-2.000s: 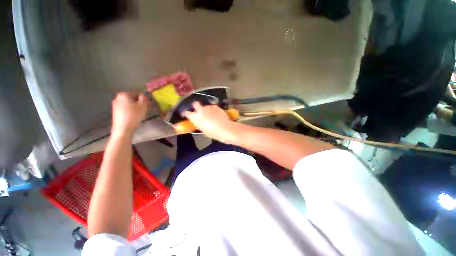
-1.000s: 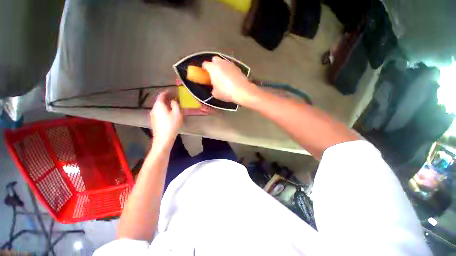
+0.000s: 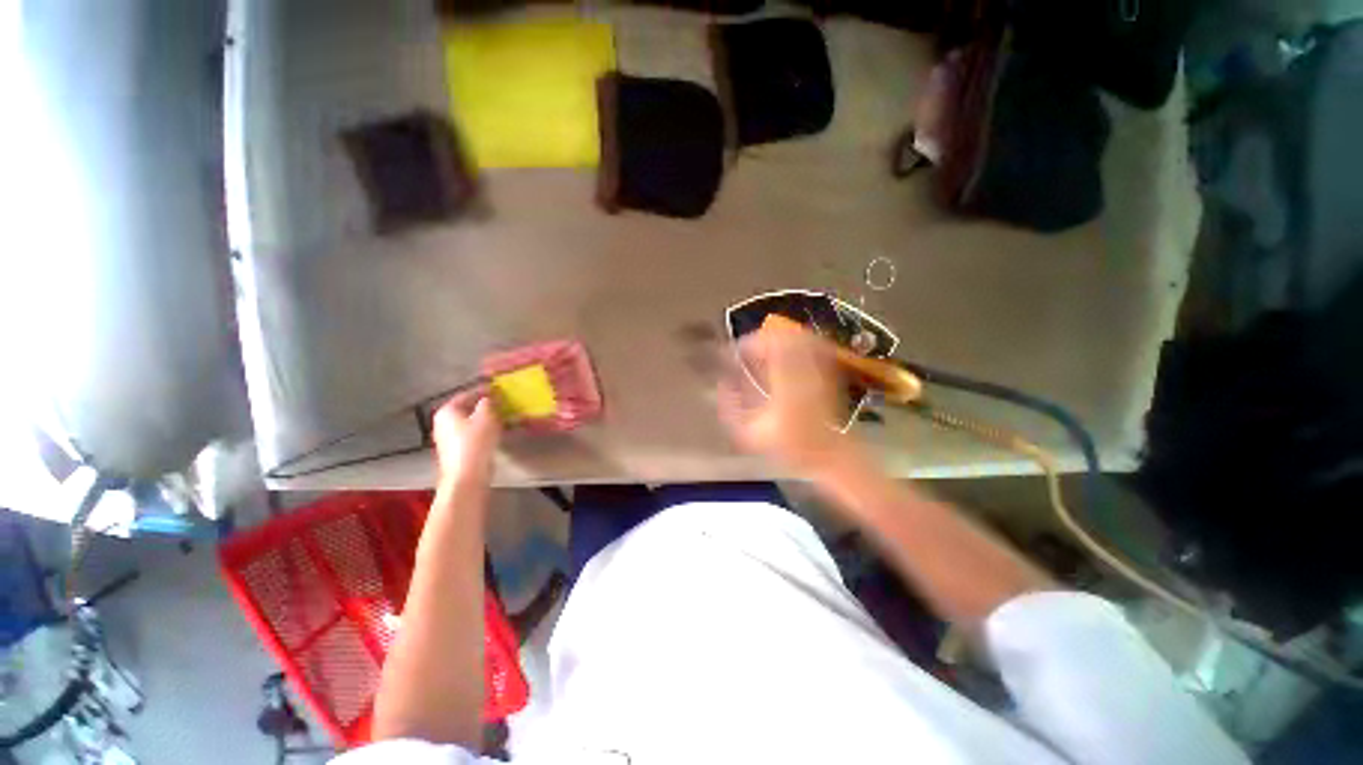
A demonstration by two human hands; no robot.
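Observation:
A pocket piece (image 3: 577,384) with pink-red edges lies near the table's front edge, around a small yellow template (image 3: 526,393). My left hand (image 3: 467,431) is at the template's left side, its fingers on it. A thin black cord loop (image 3: 359,438) runs left from that hand. The steam iron (image 3: 807,317), black with a pale outline and orange handle, rests on the table to the right, apart from the piece. My right hand (image 3: 789,392) is blurred at the iron's handle; whether it grips it cannot be told.
Dark pocket pieces (image 3: 665,147) and a larger yellow sheet (image 3: 532,93) lie at the far side. More dark pieces (image 3: 1042,150) lie far right. Hose and cable (image 3: 1054,475) run right from the iron. A red basket (image 3: 332,586) is below the table edge at left.
The iron has moved right, off the piece, and the pink edges now show around the template. My left hand stays at its left side. The view has shifted to show more of the far side.

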